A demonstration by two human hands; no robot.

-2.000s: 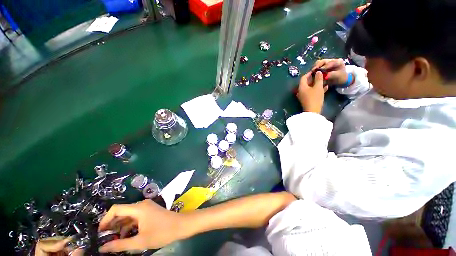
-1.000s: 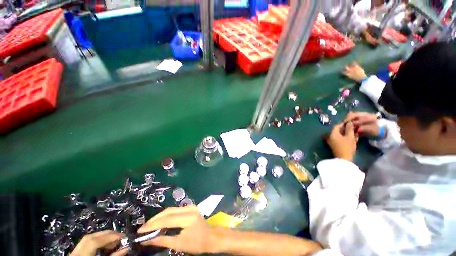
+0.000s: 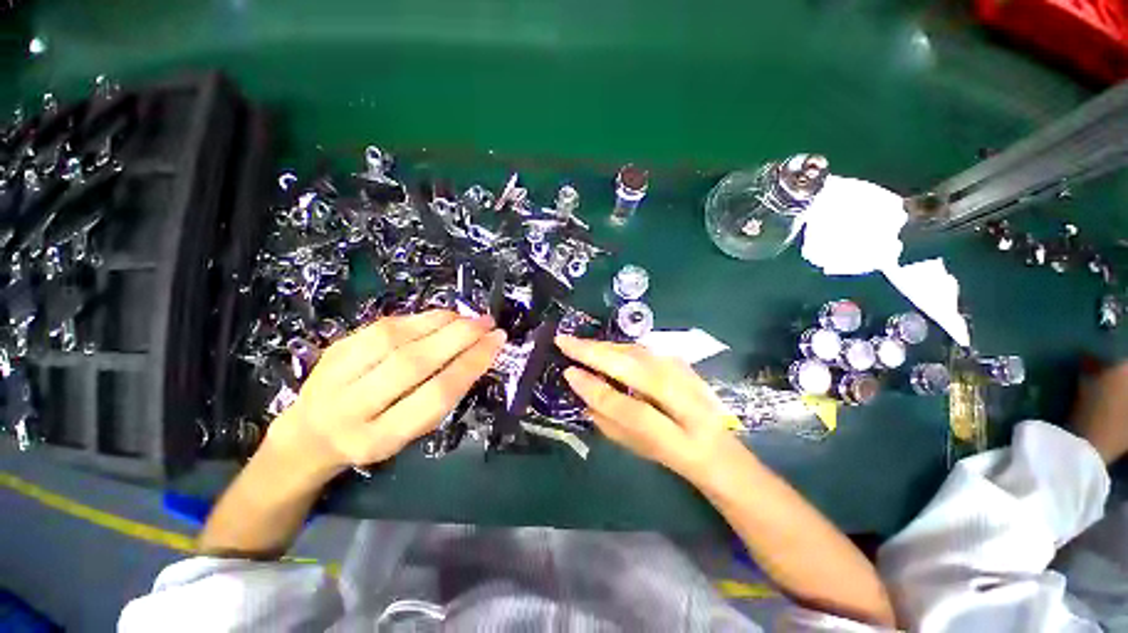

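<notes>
A dark strap-like piece (image 3: 529,371) with shiny metal parts stands between my two hands over the heap. My left hand (image 3: 393,381) is at its left, fingers together, fingertips at its silver fitting. My right hand (image 3: 643,393) is at its right, thumb and fingers touching its dark edge. Both hands seem to hold it; its exact shape is blurred. A tangled heap of black pieces with bright silver ends (image 3: 371,241) lies behind and left of my hands.
A black compartment tray (image 3: 130,284) holds similar pieces at left. Small capped pots (image 3: 856,354) cluster at right, near a clear glass dispenser (image 3: 746,213), white paper (image 3: 854,225) and a metal post (image 3: 1027,155). A neighbour's pale sleeve (image 3: 1008,513) is at lower right.
The view has swung left and down, bringing in the black tray and the floor. Both hands are now fully seen, close together around the dark piece. The neighbour is mostly out of view.
</notes>
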